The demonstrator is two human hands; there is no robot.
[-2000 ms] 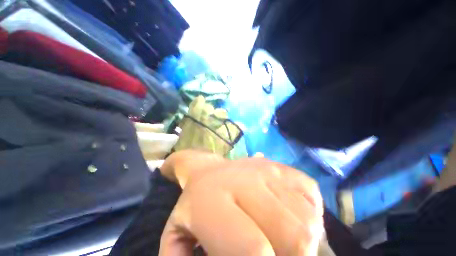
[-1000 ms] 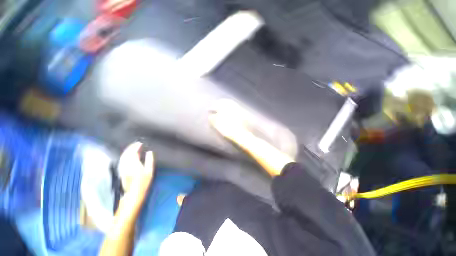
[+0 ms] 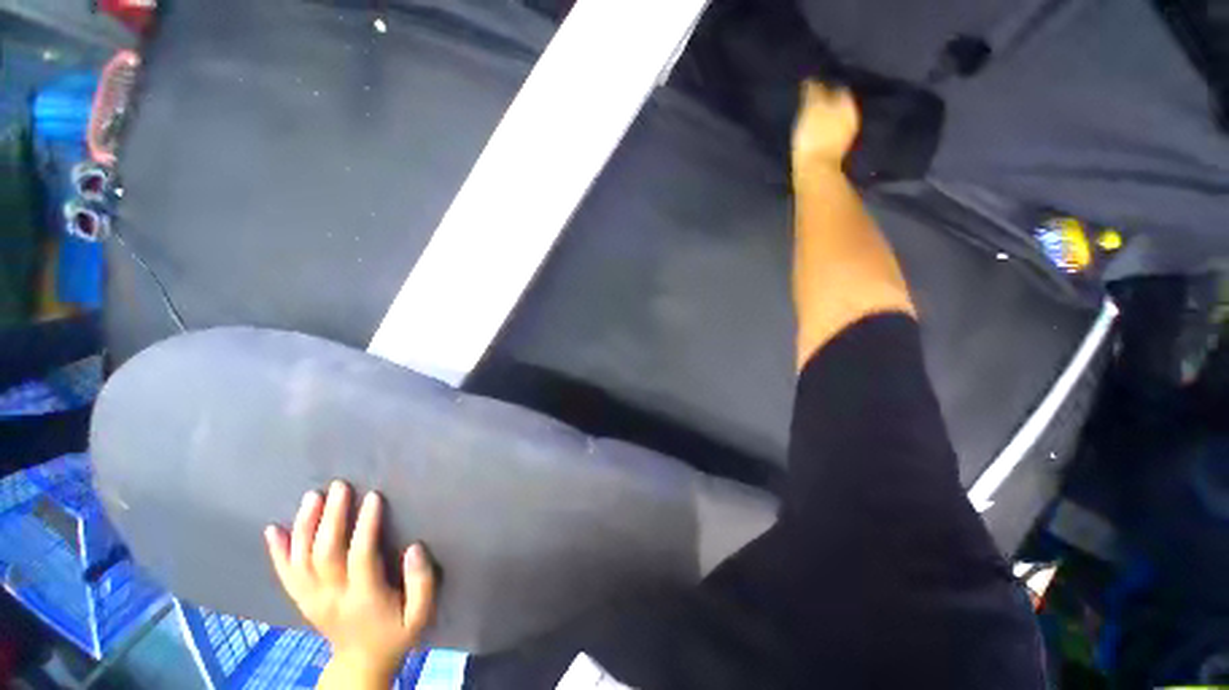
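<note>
The grey padded board, with a rounded left end, lies across the lower view with no cloth on it. My left hand lies palm down on its near edge, fingers spread, holding nothing. My right hand is stretched far forward to a black cloth on the dark table. Its fingers are curled at the cloth and seem closed on it; the fingertips are hidden.
The dark-covered table lies beyond the board, crossed by a white strip. Blue baskets are at lower left. Scissors-like handles hang at the left edge. A yellow-blue roll is at right.
The view has steadied over the table. My right hand has gone from the board to the black cloth at the back. My left hand has come onto the board from its near side.
</note>
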